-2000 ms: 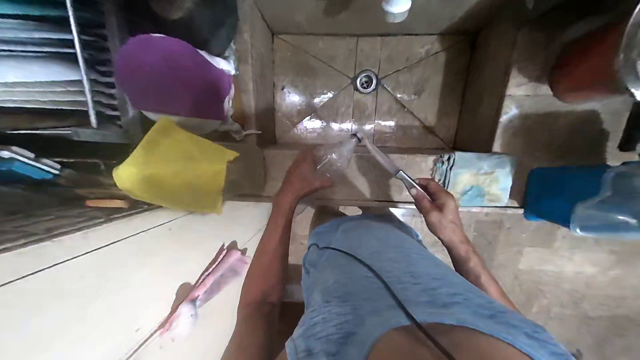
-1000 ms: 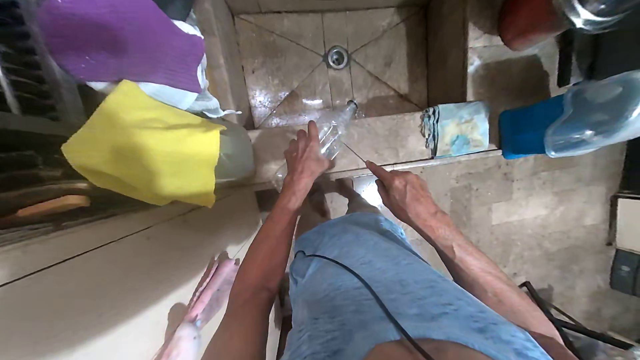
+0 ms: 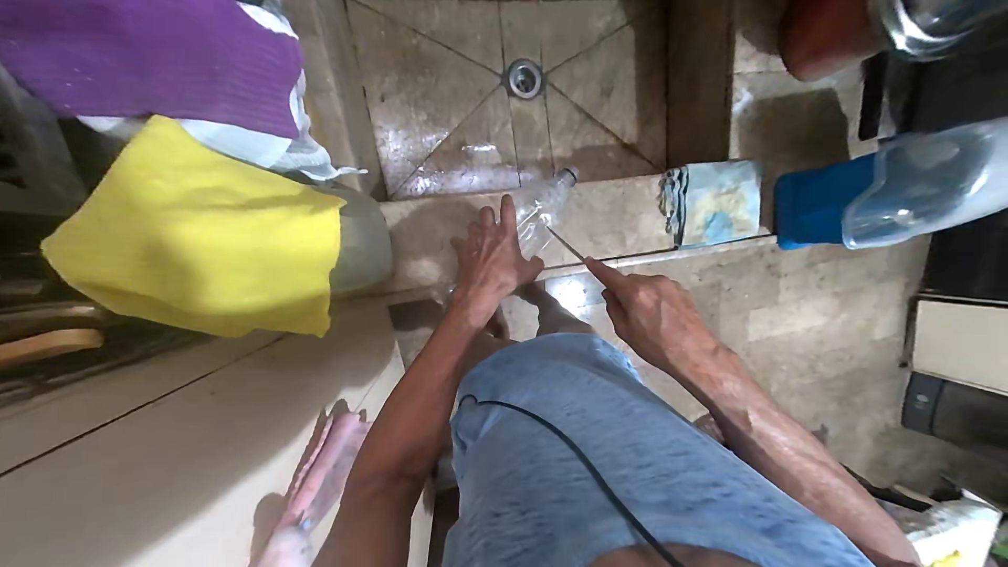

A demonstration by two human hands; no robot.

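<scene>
A clear plastic bottle [image 3: 543, 206] lies on the front ledge of the tiled sink, its neck toward the basin. My left hand [image 3: 492, 256] presses on the bottle, fingers spread over its side and thumb toward its lower part. My right hand [image 3: 650, 311] grips a knife, the handle hidden in the fist and the index finger stretched along it. The knife's blade [image 3: 565, 244] points up and left, its tip at the bottle's wall; whether it has gone through cannot be told.
The tiled sink [image 3: 441, 102] has a metal drain [image 3: 524, 78]. Right of the bottle lie a folded light-blue cloth [image 3: 720, 203] and a blue container [image 3: 823, 201]. Yellow cloth [image 3: 205, 236] and purple cloth [image 3: 157, 63] hang at left. A pink cloth [image 3: 331, 465] lies on the white surface.
Two seconds ago the knife's blade lay near the bottle's neck end; now its tip is at the bottle's side. My left hand has shifted onto the bottle's side. The view has moved.
</scene>
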